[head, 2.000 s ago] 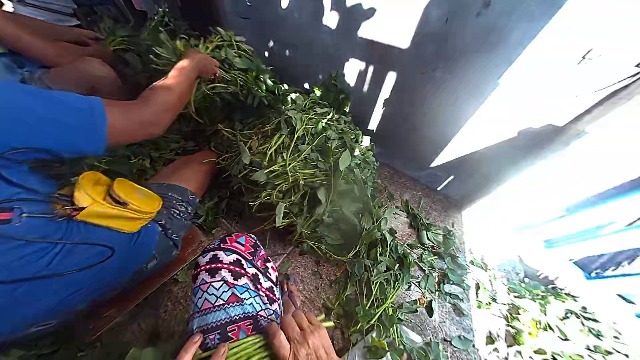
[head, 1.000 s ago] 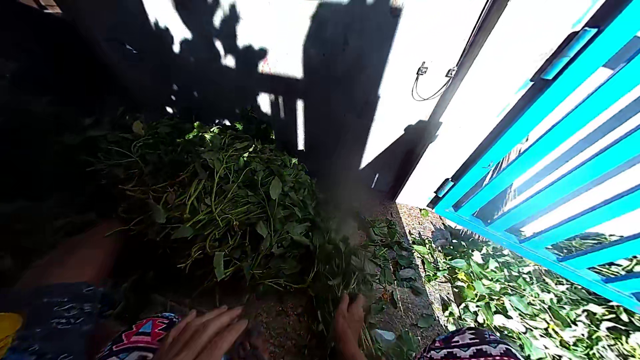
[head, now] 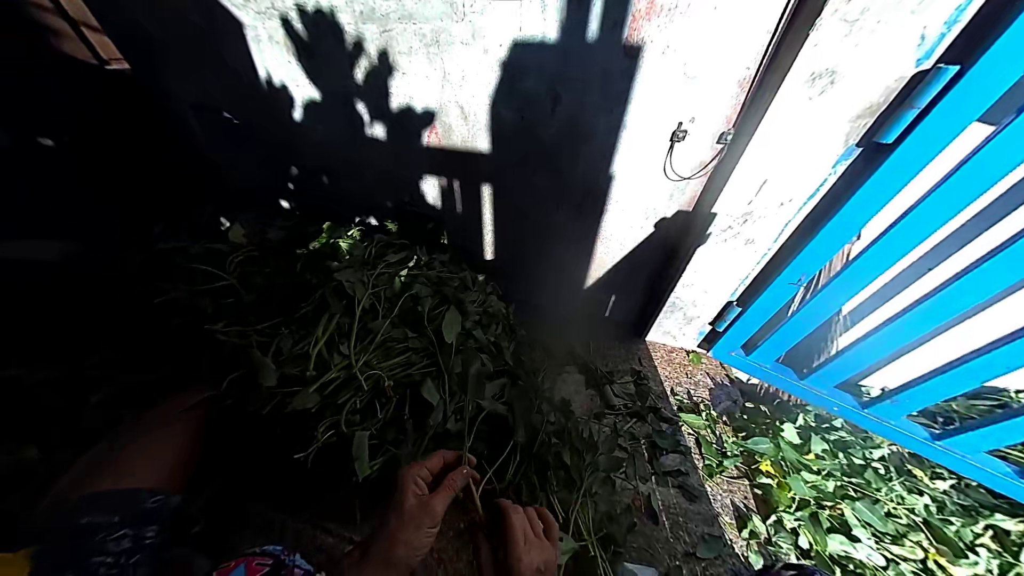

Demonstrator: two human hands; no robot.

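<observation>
Near the bottom centre, my left hand [head: 428, 504] pinches a thin plant stem [head: 474, 492] between thumb and forefinger. Just to its right, my right hand [head: 524, 536] has its fingers curled beside the stem's lower end; whether it grips anything is hard to see. Beyond both hands lies a large heap of leafy green stems [head: 376, 336], mostly in shadow. Loose leafy stems [head: 592, 480] trail over the ground to the right of my right hand. A bit of patterned cloth [head: 264, 562] shows at the bottom edge, left of my left hand.
A whitewashed wall [head: 448, 72] with dark shadows stands behind the heap. At right is a blue slatted gate [head: 816, 392], with sunlit leafy greens [head: 864, 496] on the ground below it. Another person's leg [head: 136, 456] is dim at lower left.
The view has swung right. The bundle of green stems that both hands held two seconds ago is out of them; my left hand now has a thin stem.
</observation>
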